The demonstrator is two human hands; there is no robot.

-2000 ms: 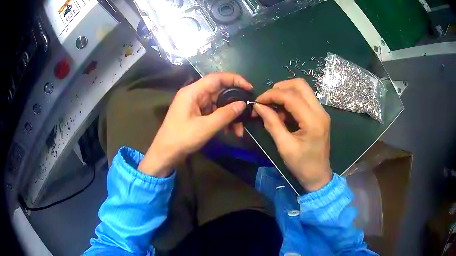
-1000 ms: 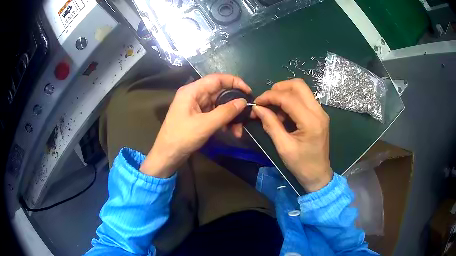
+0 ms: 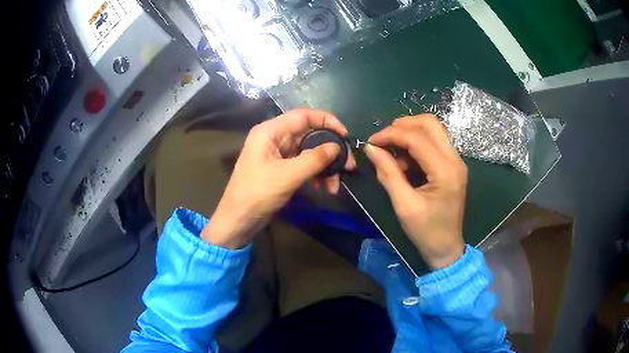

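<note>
My left hand holds a round black part between thumb and fingers, at the near left edge of the green board. My right hand pinches a tiny silver metal pin at thumb and fingertips, just right of the black part and apart from it. A clear bag of pins lies on the green board to the right. Loose pins are scattered at the bag's left side.
A clear blister tray with round black parts lies at the top, partly washed out by glare. A pale machine panel with a red button is at left. An open cardboard box with a plastic liner is below right.
My right hand has moved slightly right, so the pin stands apart from the black part instead of at its edge. The whole view has shifted slightly.
</note>
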